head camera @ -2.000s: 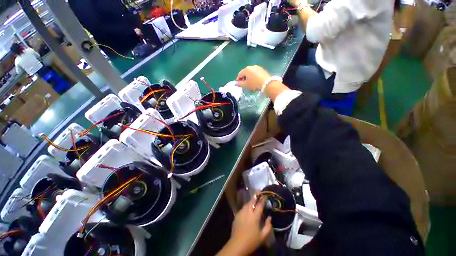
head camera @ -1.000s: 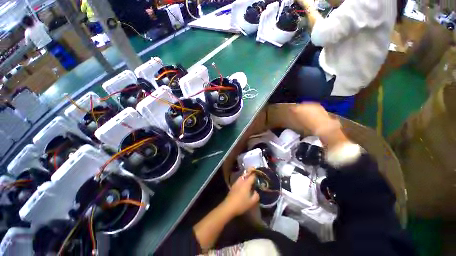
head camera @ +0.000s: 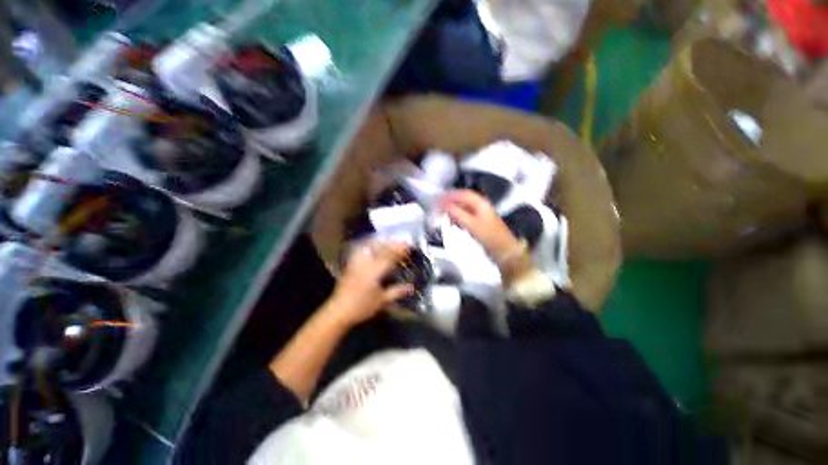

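Note:
The picture is blurred. A round brown carton holds several white camera units with black interiors. My left hand is at the carton's left side, with fingers and thumb on either side of the black cup of a camera housing unit. My right hand is among the white units near the carton's middle, fingers bent over a white part. Its fingertips are too blurred to show whether they grip it.
Several camera units with wires stand on the green bench at left, whose metal edge runs beside the carton. A small white piece lies behind the last unit. Another brown carton stands at right. A seated person's light clothing shows at top.
The view has swung down and right, putting the carton in the middle. My right hand has gone from the bench side into the carton. My left hand remains at the unit there.

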